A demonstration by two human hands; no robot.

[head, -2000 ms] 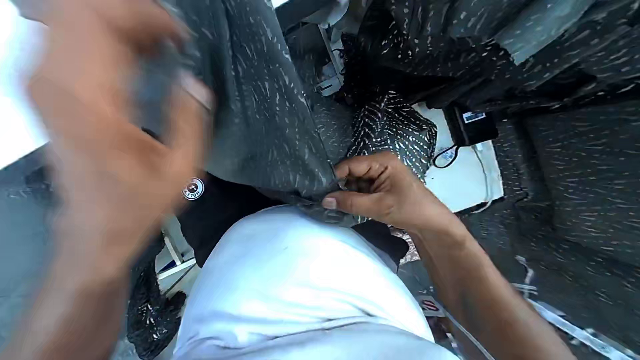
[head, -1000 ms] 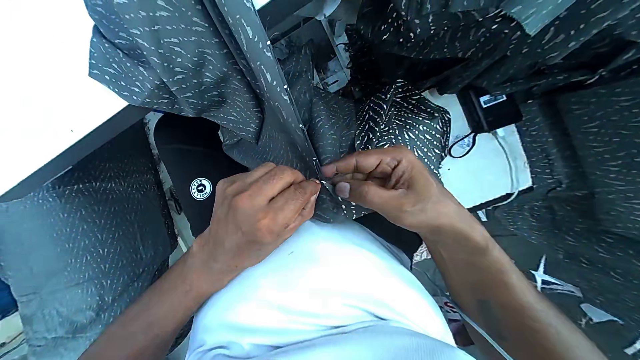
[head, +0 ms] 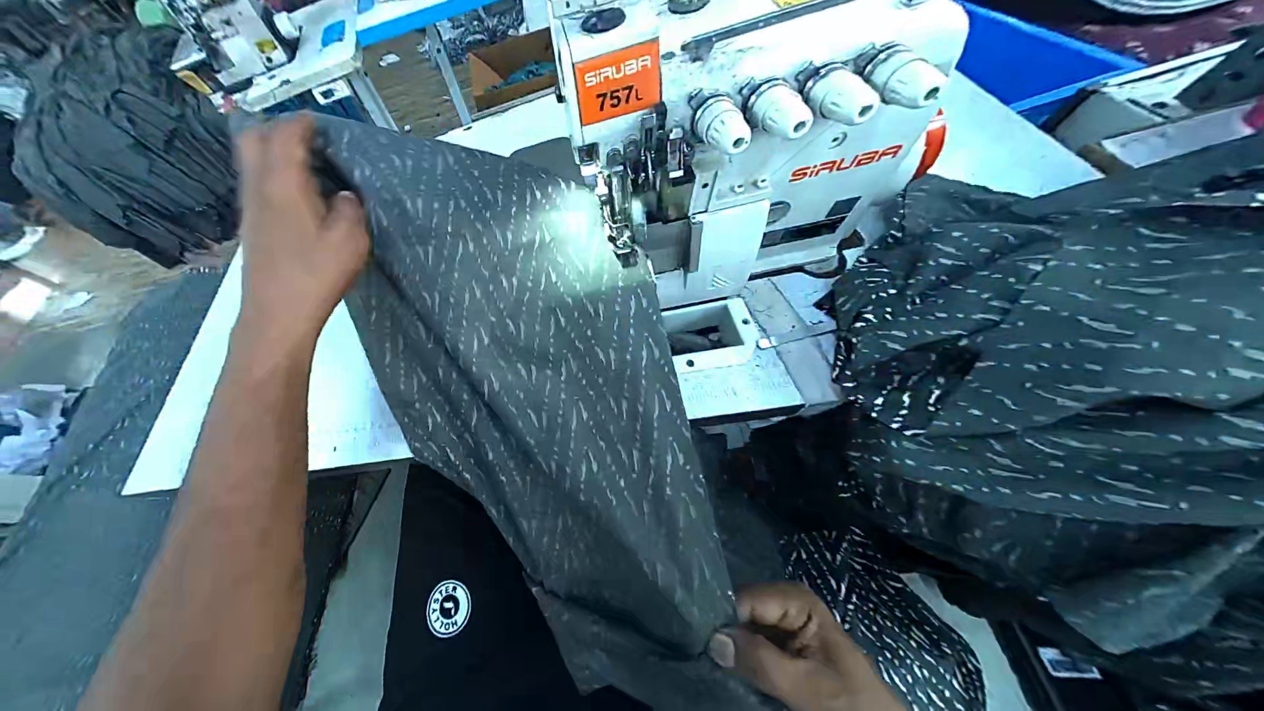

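Note:
A dark grey fabric panel with white dashes (head: 533, 365) stretches diagonally over the front of a white Siruba overlock sewing machine (head: 770, 128). My left hand (head: 296, 217) grips its far left end above the white table. Near my lap, my right hand (head: 790, 642) pinches the panel's near edge between thumb and finger. The panel's right edge runs alongside the presser foot (head: 622, 237), where a lamp lights the cloth; whether the cloth lies under the foot I cannot tell.
More dashed fabric (head: 1066, 375) is heaped at the right. Gathered dark cloth (head: 118, 148) lies at the upper left, near another sewing machine (head: 247, 44). A blue bin (head: 1027, 59) stands behind the machine, and a cardboard box (head: 509, 74) sits farther back. The white tabletop (head: 346, 395) shows at left.
The view has swung up to the sewing machine. My left hand, beside my right a second ago, is now far from it, holding the panel's other end. The panel is spread out between them.

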